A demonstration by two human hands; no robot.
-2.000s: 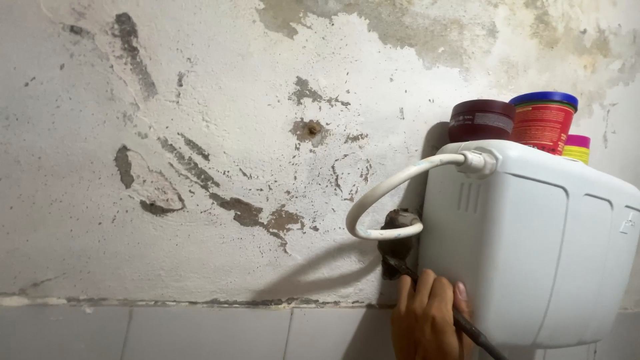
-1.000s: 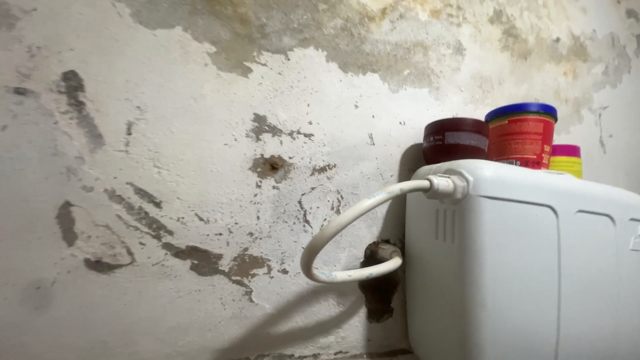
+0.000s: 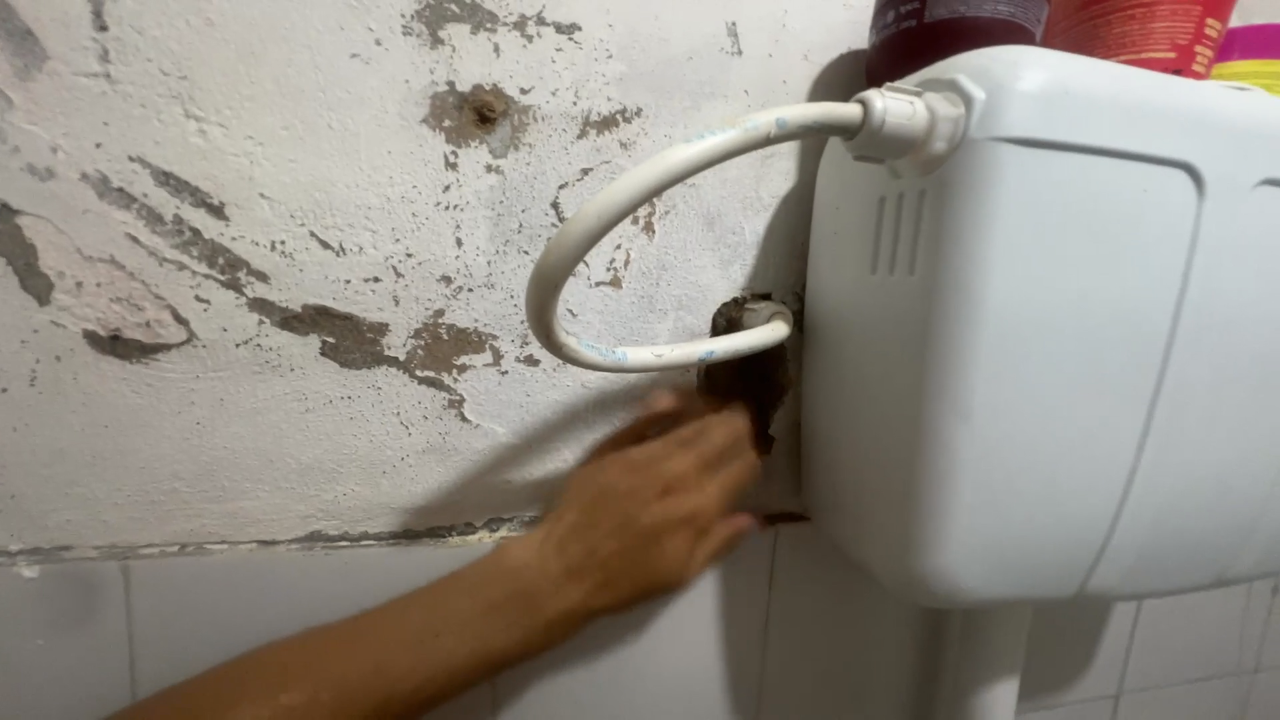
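My left hand (image 3: 655, 500) reaches in from the lower left, its back toward me. The slightly blurred fingers are extended at the lower left edge of a dark, rough hole (image 3: 750, 385) in the wall; no held object shows. Just above them, a white flexible hose (image 3: 560, 260) loops from a fitting in the hole to a white plastic nut (image 3: 885, 122) on the side of a white plastic toilet cistern (image 3: 1040, 330). What the fingertips touch cannot be told. My right hand is out of view.
Peeling plaster (image 3: 300, 430) covers the wall, with a small plugged hole (image 3: 487, 108) at upper left. Pale tiles (image 3: 300, 610) run below a chipped edge. A dark jar (image 3: 955, 35) and a red tub (image 3: 1135, 35) stand on the cistern, beside a yellow-and-magenta container (image 3: 1250, 55).
Two seconds ago a hand held a dark rod-like tool at the wall hole; one second ago no hand showed. Now my left hand is there without that tool. The view has moved closer.
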